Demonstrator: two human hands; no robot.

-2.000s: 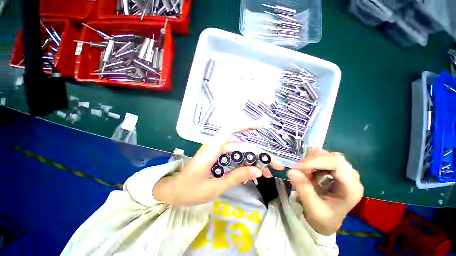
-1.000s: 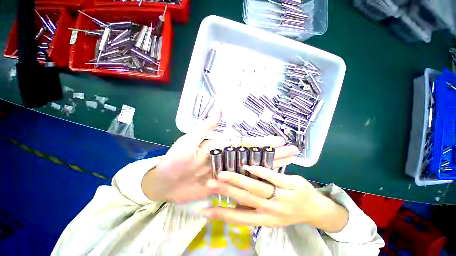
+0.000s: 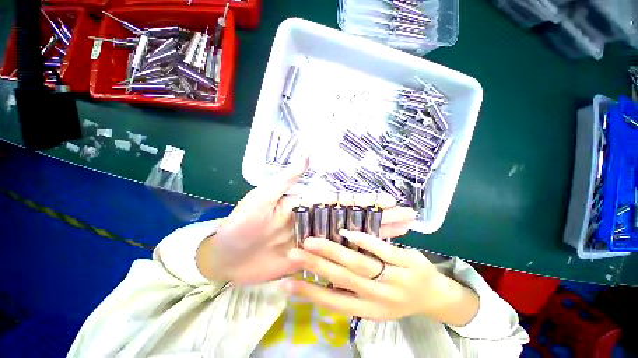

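Several silver metal pins (image 3: 338, 221) stand side by side in a row between my two hands, thick dark-rimmed ends up, over the near edge of the white tray (image 3: 260, 126). My left hand (image 3: 248, 234) is behind and at the left of the row, its fingers behind the pins. My right hand (image 3: 378, 273), with a ring on one finger, lies across the front of the pins. The lower parts of the pins are mostly hidden by my fingers. Loose pins (image 3: 413, 150) lie in the tray, mostly at its right side, with a few at the left.
Red bins (image 3: 225, 94) of metal parts stand at the upper left beside a black arm (image 3: 47, 119). A clear box (image 3: 448, 28) of pins is beyond the tray. A blue tray (image 3: 622, 168) rests on a pale bin at the right. A small clear bag (image 3: 168, 171) is at the bench edge.
Two seconds ago the pins were end-on in my left hand and my right hand was apart from the row. My right hand has since moved left onto them. Little differs in the last second.
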